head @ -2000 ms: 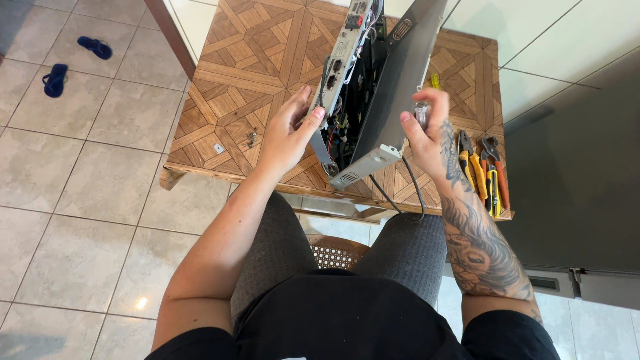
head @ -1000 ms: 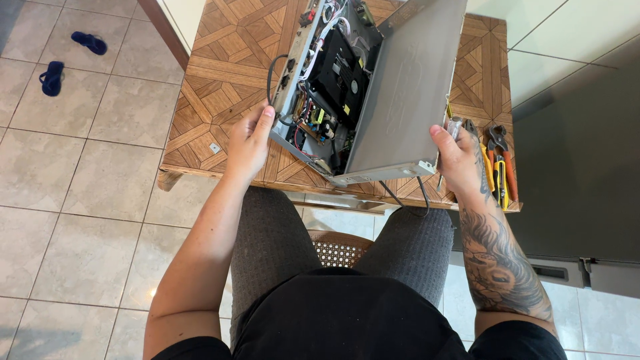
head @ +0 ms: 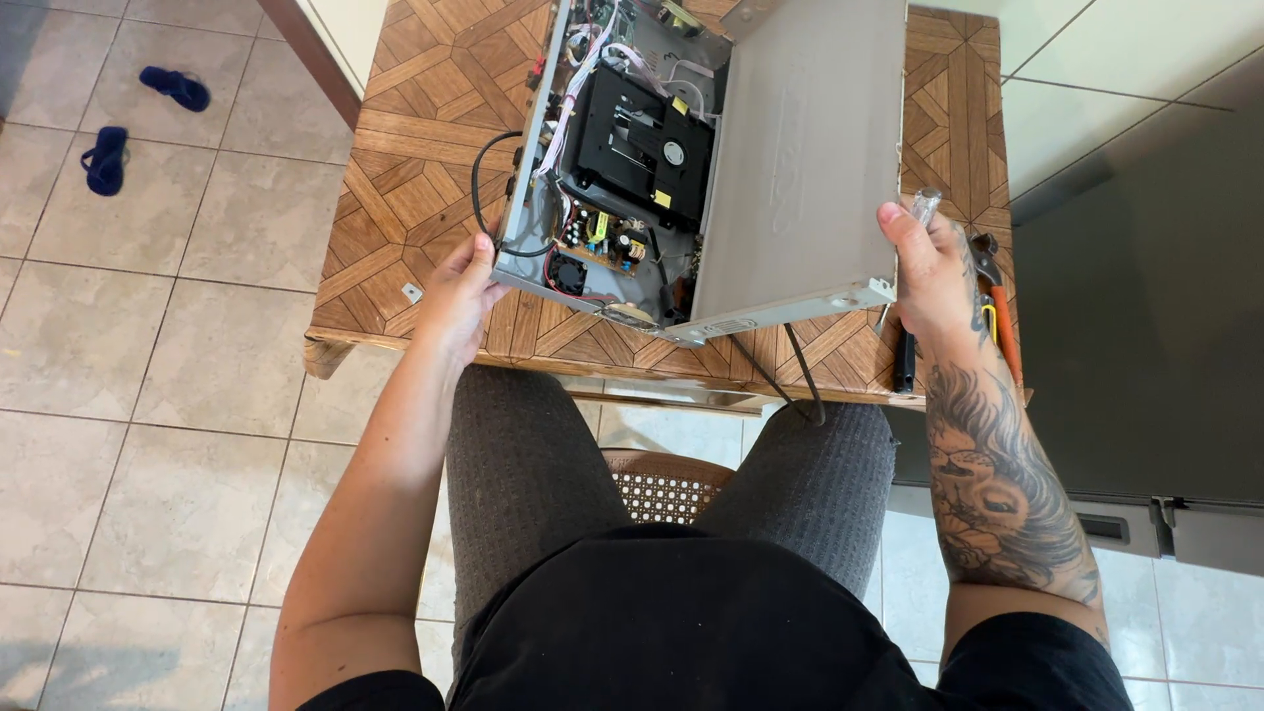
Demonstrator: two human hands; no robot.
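A DVD player's metal chassis (head: 533,267) lies opened on the wooden table, showing a black disc drive (head: 647,148), a power circuit board (head: 602,237), a small fan (head: 568,274) and white wires. My left hand (head: 464,296) grips the chassis's near left corner, beside a looped black cable (head: 478,188). The grey metal cover (head: 800,168) stands tilted up along the chassis's right side. My right hand (head: 928,257) holds the cover's right edge, with a clear-handled tool (head: 924,205), probably a screwdriver, also in its grasp.
Pliers with orange handles (head: 1002,316) and a black-handled tool (head: 904,360) lie at the table's right edge (head: 948,128). A small metal piece (head: 412,292) is at the left. A cable (head: 805,375) hangs over the front edge. Blue flip-flops (head: 106,161) are on the floor.
The cover has swung away from the chassis to the right, with my right hand on it, exposing the drive and boards. My left hand has moved left with the chassis edge.
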